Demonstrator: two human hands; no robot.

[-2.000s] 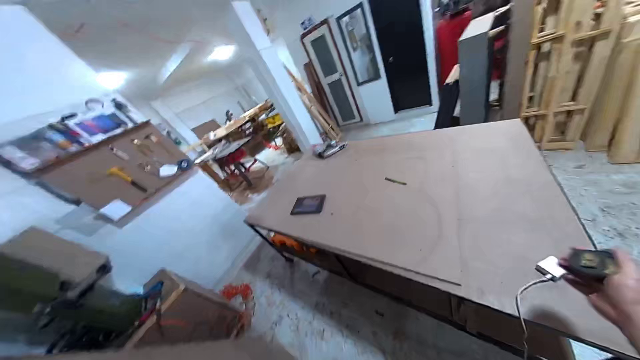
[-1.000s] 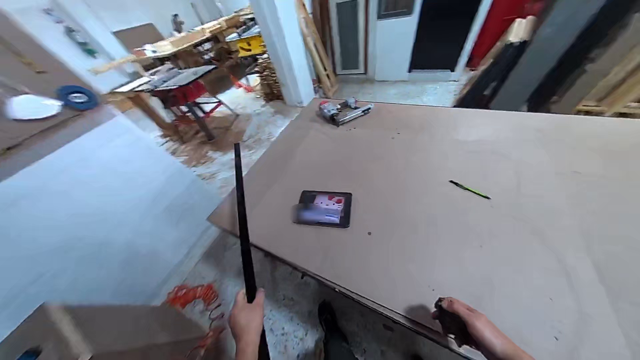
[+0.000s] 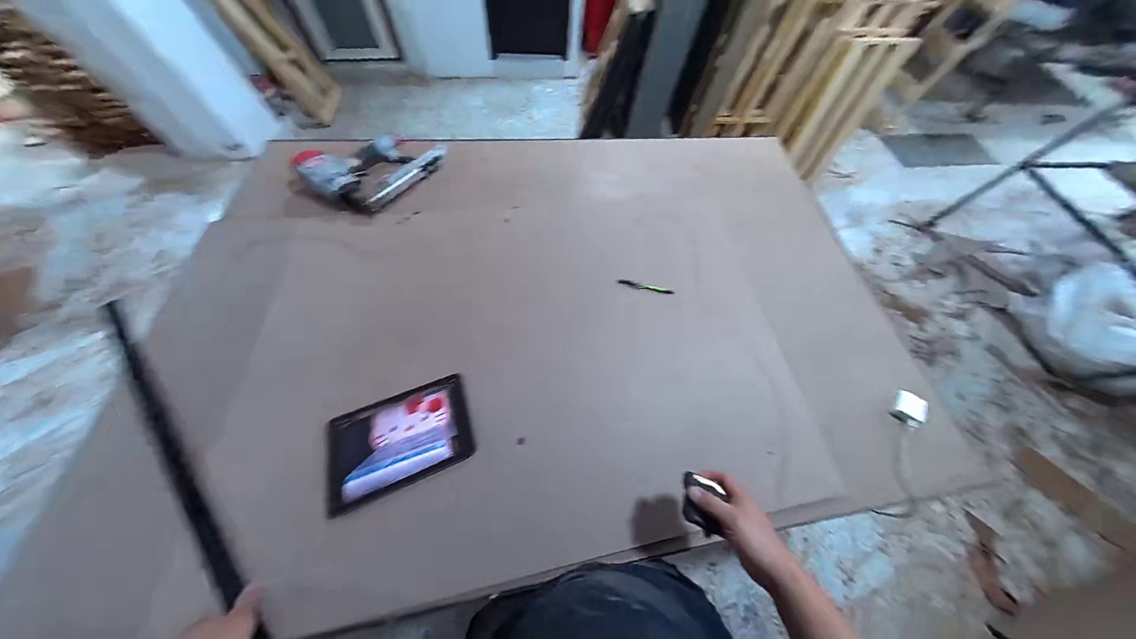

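Note:
My left hand (image 3: 226, 619), at the bottom edge left of centre, grips the lower end of a long thin black bar (image 3: 173, 444), which slants up and left over the board. My right hand (image 3: 732, 519) holds a small dark object (image 3: 704, 504), perhaps a tape measure, above the near edge of the large brown board tabletop (image 3: 550, 346). Between the hands, a tablet (image 3: 399, 444) with a lit screen lies on the board. Farther back are a green and black pen (image 3: 646, 287) and a grey and red nail gun (image 3: 364, 173).
A white charger plug (image 3: 910, 407) with a cable lies near the board's right corner. Wooden pallets (image 3: 799, 80) and dark panels lean beyond the far edge. A white pillar (image 3: 169, 71) stands at the far left. Scraps and a metal frame (image 3: 1038, 169) occupy the floor at right.
The black bar is in my left hand, as one second ago; two seconds ago that hand was out of view. The white plug, earlier beside my right hand, now lies on the board. The view has turned.

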